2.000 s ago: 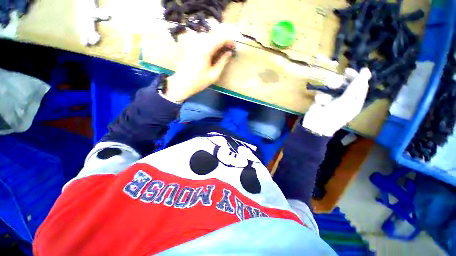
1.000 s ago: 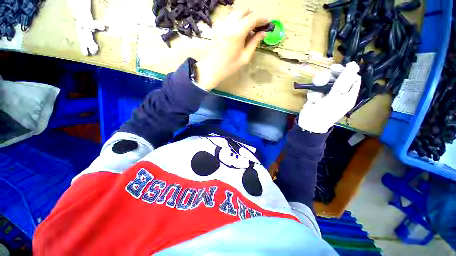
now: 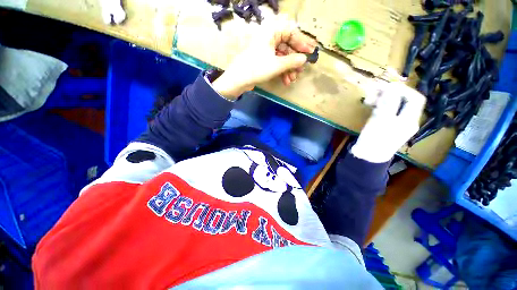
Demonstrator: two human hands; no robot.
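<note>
My bare left hand (image 3: 269, 62) pinches a small dark rubber piece (image 3: 312, 55) between thumb and fingertips, above the bench. My right hand (image 3: 397, 116), in a white glove, is closed around a black tubular part (image 3: 401, 106); only small dark bits show between the blurred fingers. The hands are apart, with the two parts not touching. A round green lid (image 3: 350, 35) lies on cardboard beyond them. A pile of long black tubular parts (image 3: 453, 73) lies beside my gloved hand.
Small dark pieces (image 3: 244, 8) lie at the bench's far edge of view. A crumpled white glove (image 3: 113, 11) is at left. A blue tray (image 3: 469, 173) of black parts and a paper slip (image 3: 482, 124) are at right. A blue bin (image 3: 122, 107) stands below the bench.
My left hand has moved from the green lid towards my body and my right hand, still pinching the small piece. My gloved hand has closed further over the tubular part. The view has shifted.
</note>
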